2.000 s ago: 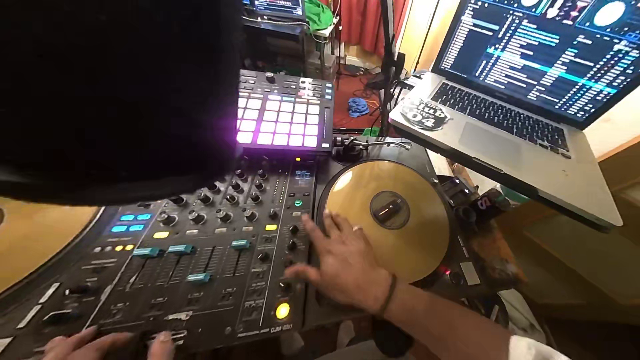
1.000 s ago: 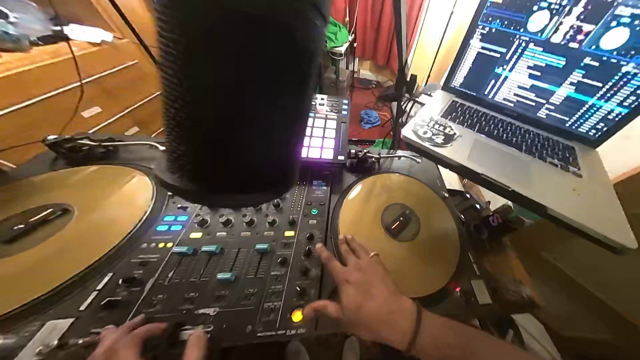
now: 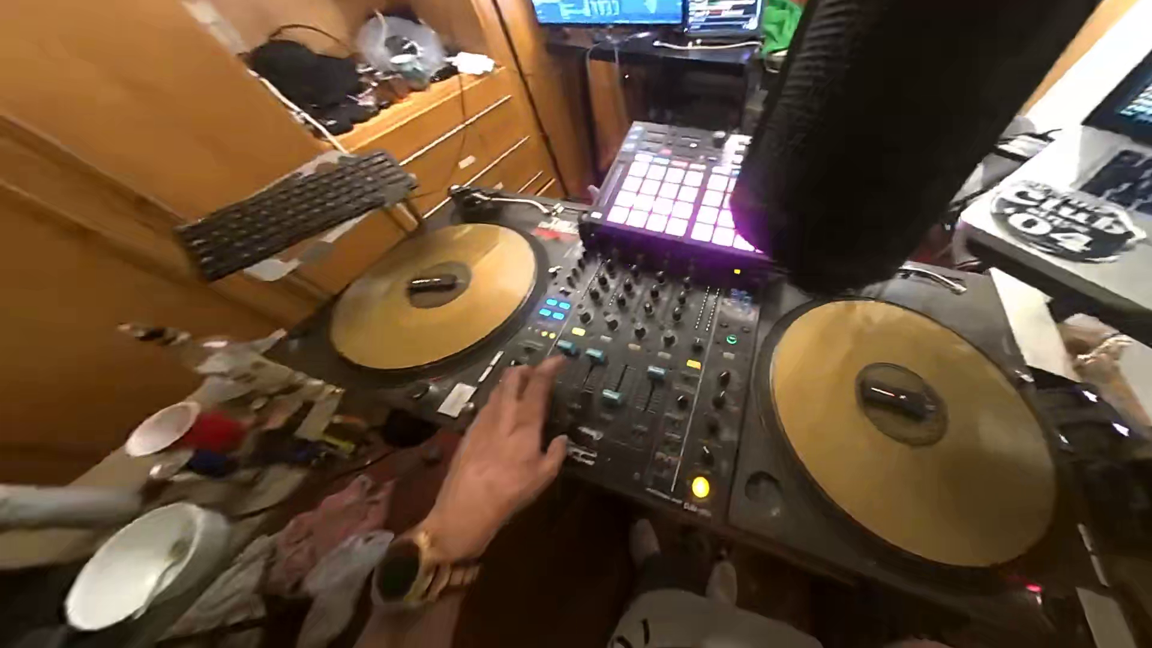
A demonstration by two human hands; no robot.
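Note:
My left hand, with a watch and gold-coloured bracelets at the wrist, reaches over the left part of a black DJ mixer. Its fingertips are at the leftmost channel fader; whether they touch it I cannot tell. It grips nothing that I can see. To its upper left lies a gold record on the left turntable. Another gold record lies on the right turntable, with no hand on it. My right hand is out of the frame. Behind the mixer stands a pad controller with lit pads.
A large black microphone blocks the view at the upper right. Right of it a laptop bears a sticker. A keyboard stands beyond the left turntable. White bowls and loose items are at the lower left, by wooden drawers.
My left hand has moved from the mixer's front edge up to the left channel fader. My right hand, earlier by the right record, has gone from view. The view has swung left.

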